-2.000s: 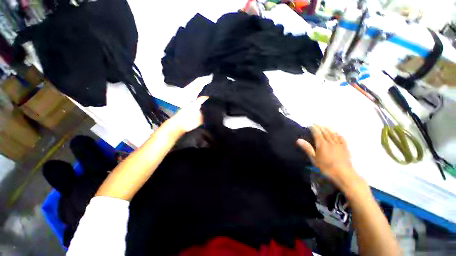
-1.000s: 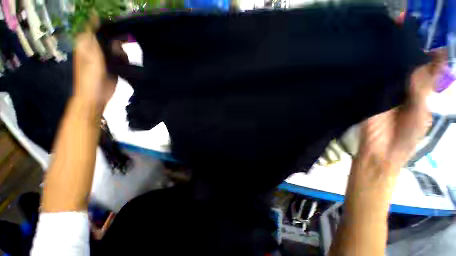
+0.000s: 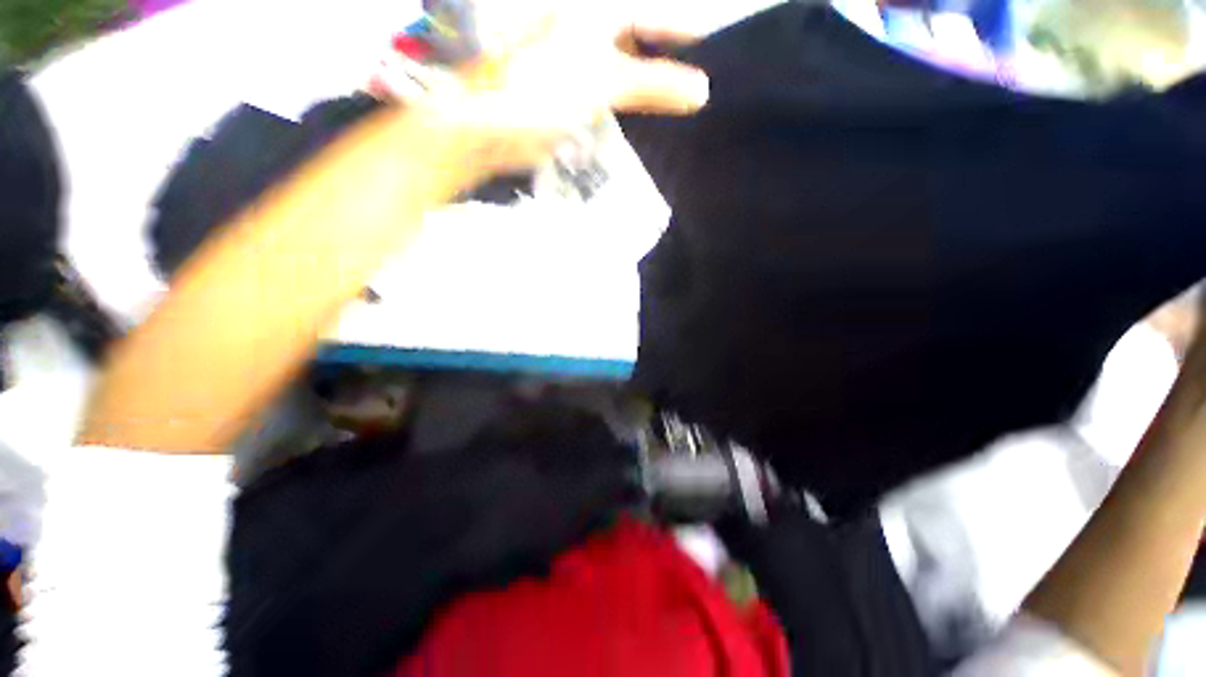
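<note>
A large black garment panel point(image 3: 913, 251) is spread in the air over the right half of the view, running out at the right edge. My left hand point(image 3: 582, 99) is at its upper left corner, with thumb and finger on the cloth edge; it is blurred. My right hand point(image 3: 1185, 315) is at the right edge, mostly cut off and partly behind the cloth, so its grip is hidden. Only its forearm shows clearly.
A black cloth pile point(image 3: 245, 172) lies on the white, blue-edged table point(image 3: 529, 284) behind my left forearm. More black cloth point(image 3: 29, 199) is at the far left edge. Black cloth point(image 3: 437, 529) and red cloth point(image 3: 608, 608) lie at my lap. Metal parts show below the table edge.
The panel, raised across the view a second ago, has moved to the right. My left hand has moved right, and my right hand has gone to the picture's edge. The view has shifted.
</note>
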